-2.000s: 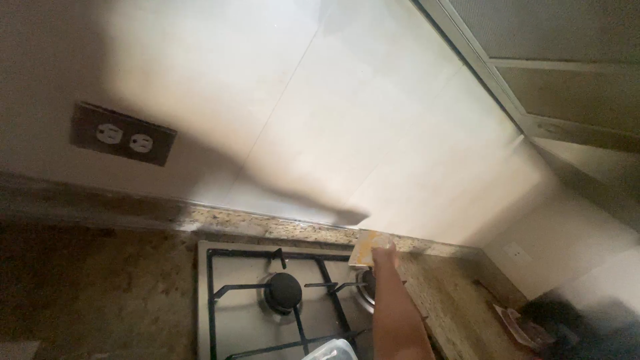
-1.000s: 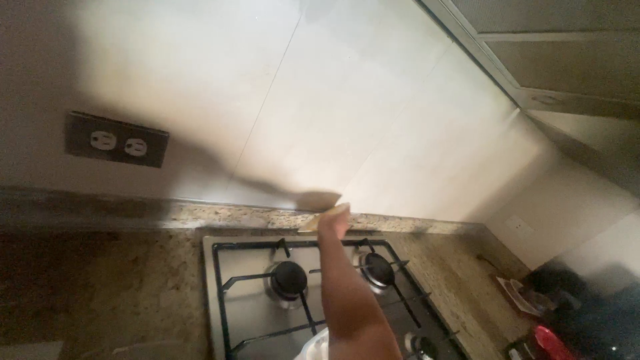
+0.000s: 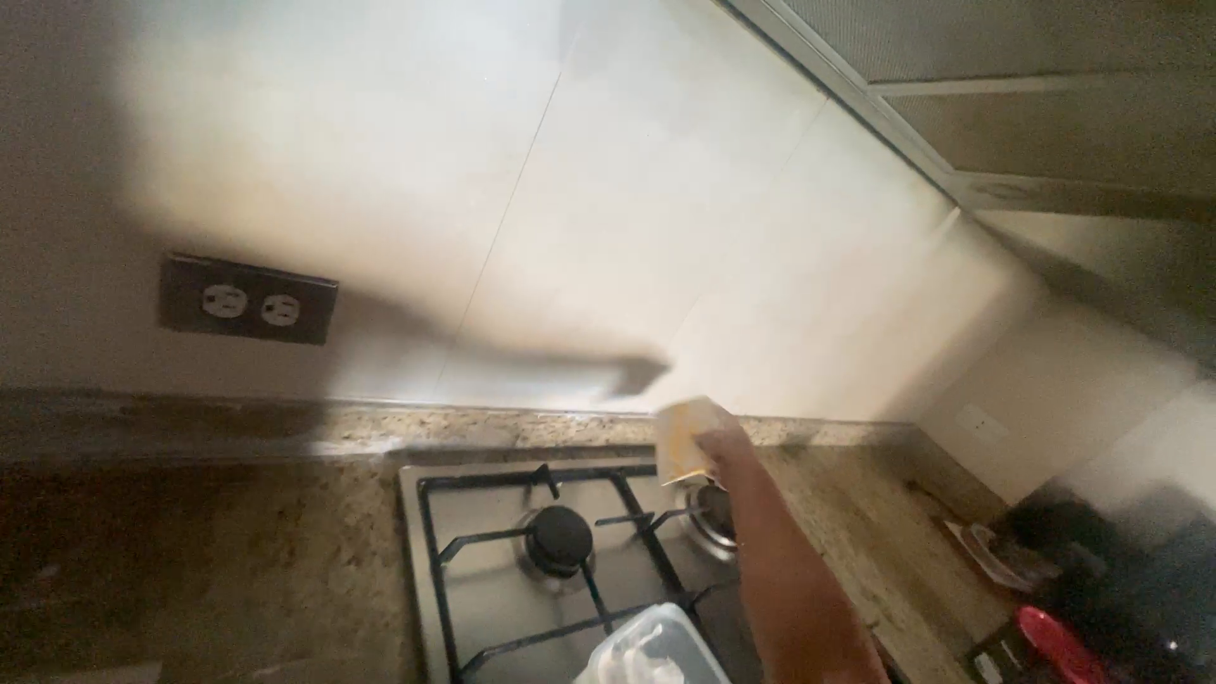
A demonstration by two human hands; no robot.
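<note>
My right hand point(image 3: 724, 445) holds a flat, pale yellowish piece point(image 3: 686, 439), perhaps a spatula blade or a card, at the low granite backsplash strip point(image 3: 456, 427). The hand is above the back right burner point(image 3: 712, 513) of a steel gas cooktop point(image 3: 475, 589) with black grates. A clear plastic container point(image 3: 655, 646) holding a white substance shows at the bottom edge, over the front of the cooktop. My left hand is not visible. The white wall panels point(image 3: 570, 237) rise behind the cooktop, and the arm's shadow falls across them.
A dark outlet plate point(image 3: 249, 298) is on the wall at left. The range hood point(image 3: 950, 123) slants over the upper right. Granite counter point(image 3: 285, 551) flanks the cooktop. Dark items and a red object point(image 3: 1059, 641) lie at lower right.
My right hand went left along the backsplash, then moved back right. The flat piece, edge-on one second ago, now shows its broad face.
</note>
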